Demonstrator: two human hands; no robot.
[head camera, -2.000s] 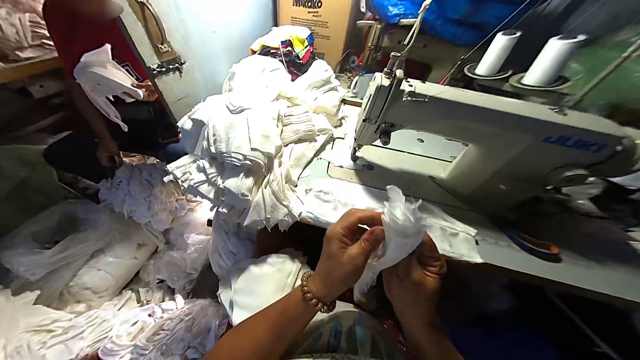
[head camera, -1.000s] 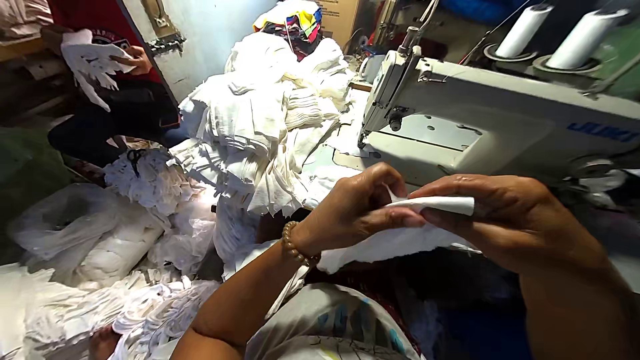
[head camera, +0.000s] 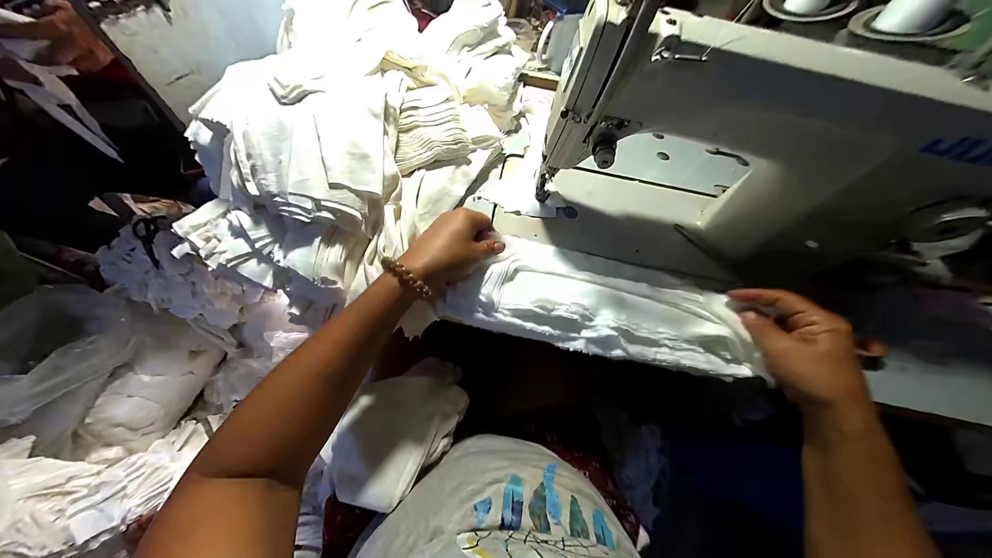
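White fabric pieces (head camera: 604, 310) lie in a layered stack along the front edge of the sewing table. My left hand (head camera: 457, 244), below a beaded bracelet, pinches the stack's left end. At its right end, my right hand (head camera: 798, 333) grips the cloth between thumb and fingers. Just behind the stack stands a Juki industrial sewing machine (head camera: 775, 101), its needle and presser foot (head camera: 545, 186) over a small white cloth scrap.
White cut fabric (head camera: 310, 147) is heaped left of the machine. Clear plastic bags (head camera: 155, 372) and more white cloth (head camera: 85, 488) lie lower left. Black scissors (head camera: 147, 232) rest on scraps. Thread cones (head camera: 914, 15) stand behind the machine. Another person's hand (head camera: 70, 35) holds white strips.
My hands have moved apart, from handling one white piece in front of me to the two ends of the stack on the table. The view has shifted closer to the table.
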